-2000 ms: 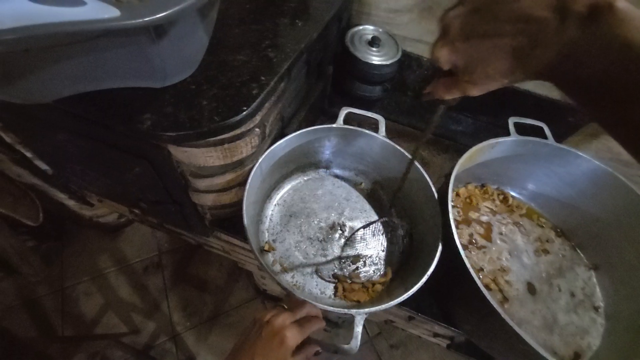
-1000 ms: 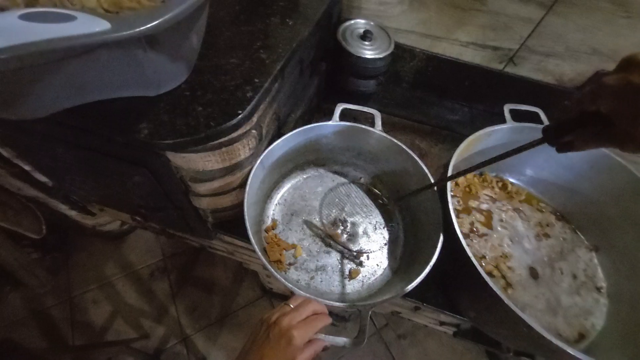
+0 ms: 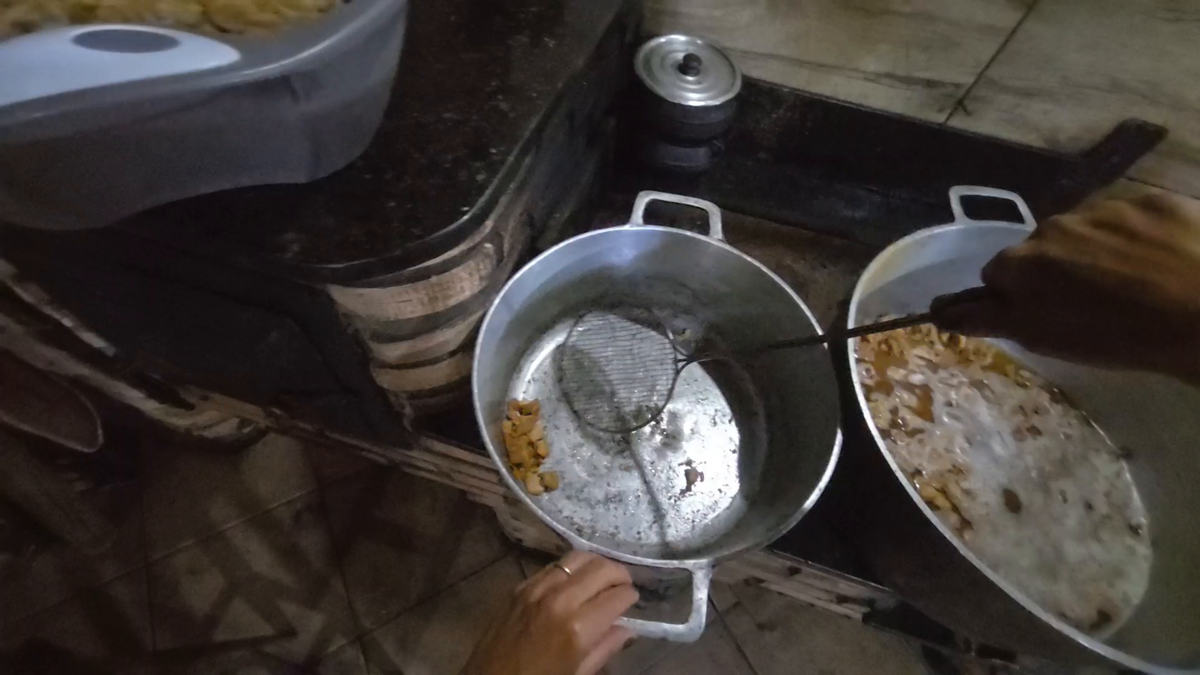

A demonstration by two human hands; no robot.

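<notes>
My right hand (image 3: 1097,281) is closed around the handle of a wire skimmer (image 3: 623,370), whose round mesh head is inside a metal pot (image 3: 816,487). A small heap of browned food pieces (image 3: 527,445) lies at the left side of the pot's bottom, with a few dark bits elsewhere. My left hand (image 3: 572,609) grips the pot's near loop handle. Right of this pot, beneath my right hand, a larger metal pot (image 3: 947,539) holds frothy liquid with browned pieces (image 3: 1012,469) in it.
A grey plastic basin (image 3: 309,131) with yellowish food stands on the dark stone counter (image 3: 469,122) at upper left. Behind the pots sits a small lidded metal pot (image 3: 689,84). A curved brick-like wall (image 3: 412,314) adjoins the pot's left side. Floor tiles (image 3: 244,553) show below.
My right hand was above the pot's far side two seconds ago and is now over the larger pot. The skimmer's head has shifted left inside the pot. Food pieces lay near the pot's lower right edge earlier.
</notes>
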